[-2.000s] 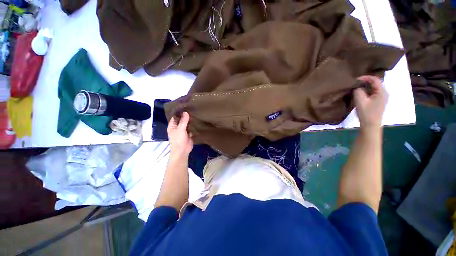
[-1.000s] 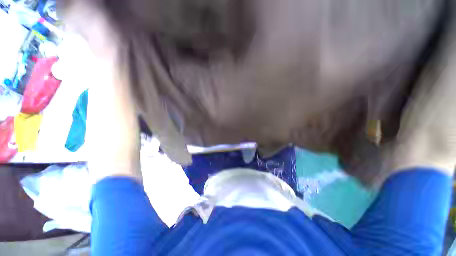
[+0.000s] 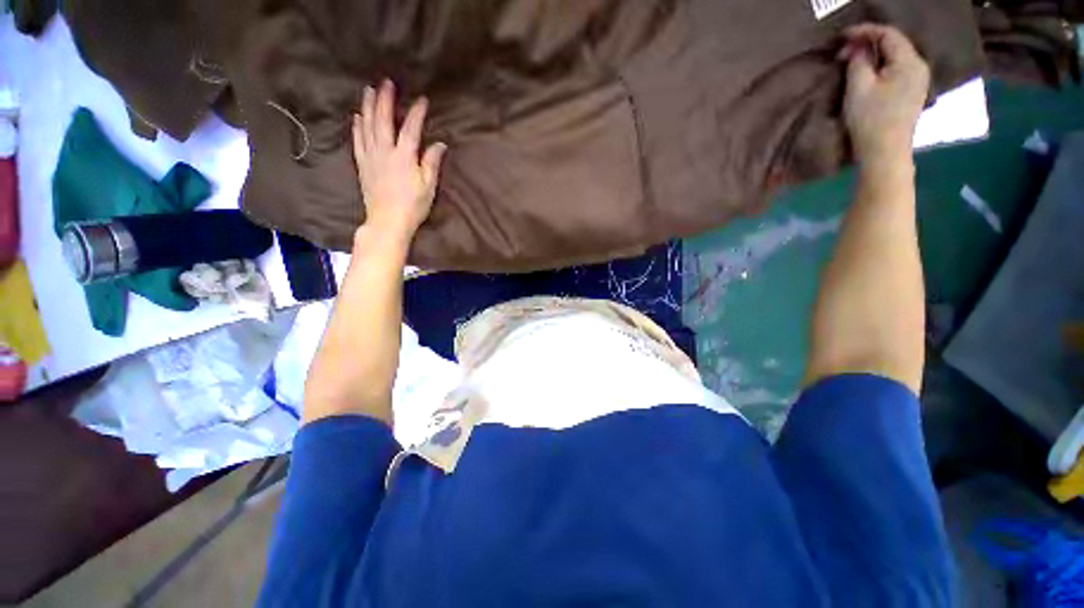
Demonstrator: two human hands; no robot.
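Note:
A brown coat (image 3: 535, 154) lies spread over the table with its smooth, shinier side up, its edge hanging over the table's near edge. A white label shows at its upper right. A pale loose thread lies on it at left. My left hand (image 3: 395, 160) lies flat on the cloth with its fingers spread, holding nothing. My right hand (image 3: 886, 89) is at the right part of the coat, fingers bent together at the cloth; whether it pinches the cloth or a small tool is hard to tell.
A black flask (image 3: 178, 242) with a silver cap lies on green cloth (image 3: 89, 178) at left. Beside it are an off-white bundle (image 3: 226, 283) and a black smartphone (image 3: 307, 268). Crumpled plastic (image 3: 214, 386) hangs below the table edge. Green floor (image 3: 773, 285) shows at right.
The coat was lifted in a blur and now lies spread with the shinier side up. My left hand has let go of its edge and rests flat on it.

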